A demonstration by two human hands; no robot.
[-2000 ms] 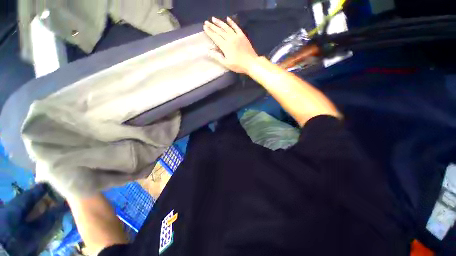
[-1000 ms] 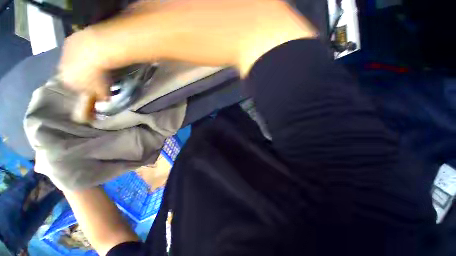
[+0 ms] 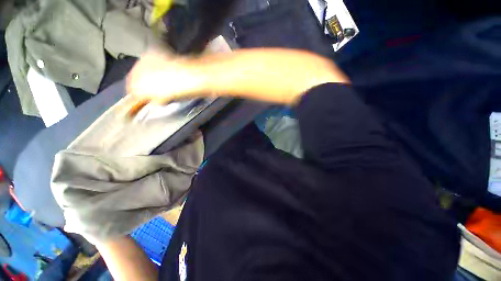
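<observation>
The beige garment [image 3: 110,181] lies on the dark grey pressing board [image 3: 38,164]. Its long panel is flat along the board and the rest hangs bunched over the near edge. My right hand [image 3: 156,79], blurred, is closed on the steam iron [image 3: 165,110], whose silver body and brown handle rest over the long panel. My left hand is at the garment's lower left edge, covered by the cloth; only the forearm and wrist show, so its fingers cannot be seen.
A khaki-green garment [image 3: 66,44] with round buttons and a white strip [image 3: 49,99] lie beyond the board. A blue crate [image 3: 155,239] is below. A white plate with small metal parts [image 3: 335,24] is at the board's square end. Dark cloth [image 3: 417,110] lies right.
My right hand went from lying flat on the panel to holding the iron. Over the last second it moved with the iron up the panel to the right. The view has shifted.
</observation>
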